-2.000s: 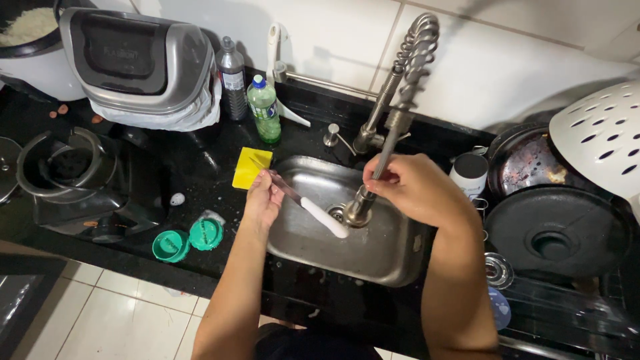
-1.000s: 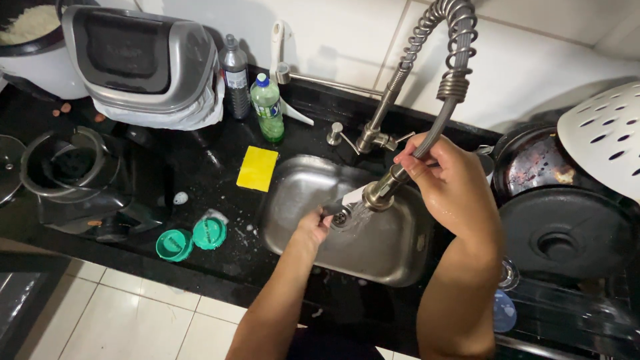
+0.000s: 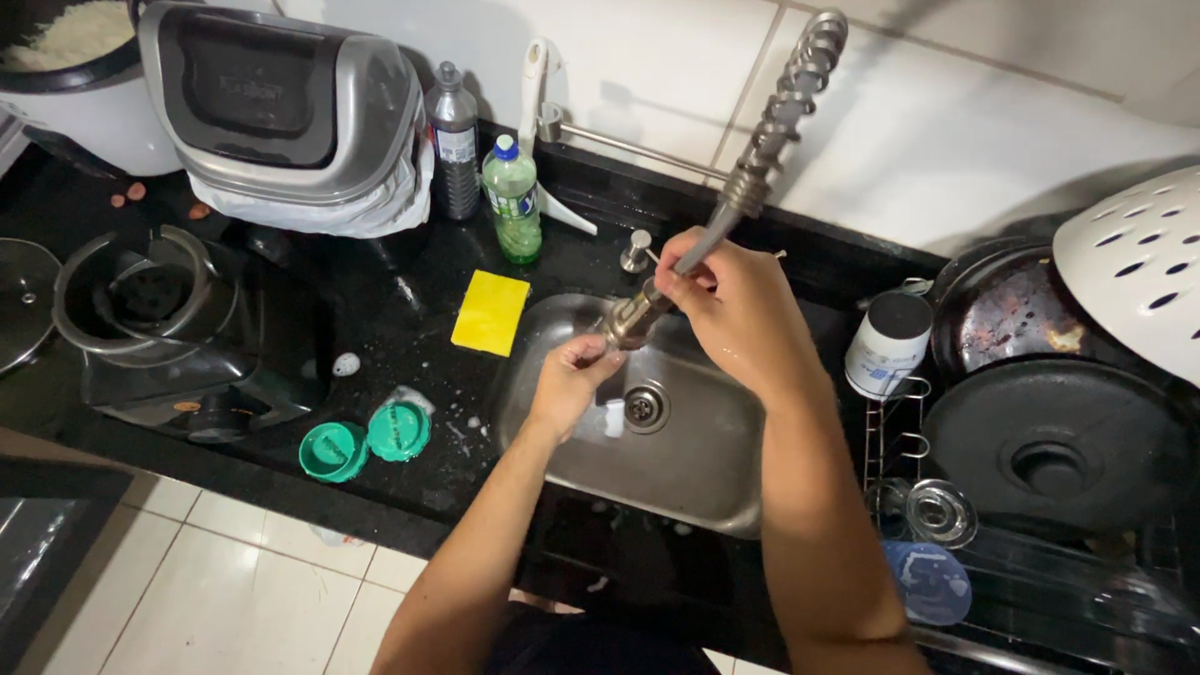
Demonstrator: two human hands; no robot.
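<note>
My right hand [image 3: 731, 300] grips the coiled-spring faucet's hose just above its metal spray head [image 3: 633, 319]. Right at the nozzle, the fingers of my left hand [image 3: 572, 380] are pinched on a utensil, whose white handle [image 3: 614, 418] shows below them over the stainless steel sink [image 3: 694, 478]. My fingers and the spray head hide the rest of the utensil. Left of the sink lies a yellow sponge cloth [image 3: 490, 313]. Two green round lids or cups [image 3: 334, 452] sit near the counter's front edge with suds beside them.
Behind the sponge cloth stand a green bottle [image 3: 513, 202] and a dark-filled bottle [image 3: 454, 141]. A black appliance base [image 3: 206, 366] is at left. On the right are a white cup [image 3: 889, 347], a black round lid [image 3: 1059, 450], a wire rack and a white colander [image 3: 1139, 262].
My left hand has come up to the spray head; one second ago it was lower, over the sink near the drain. The spray head has shifted up and left, with my right hand still on the hose.
</note>
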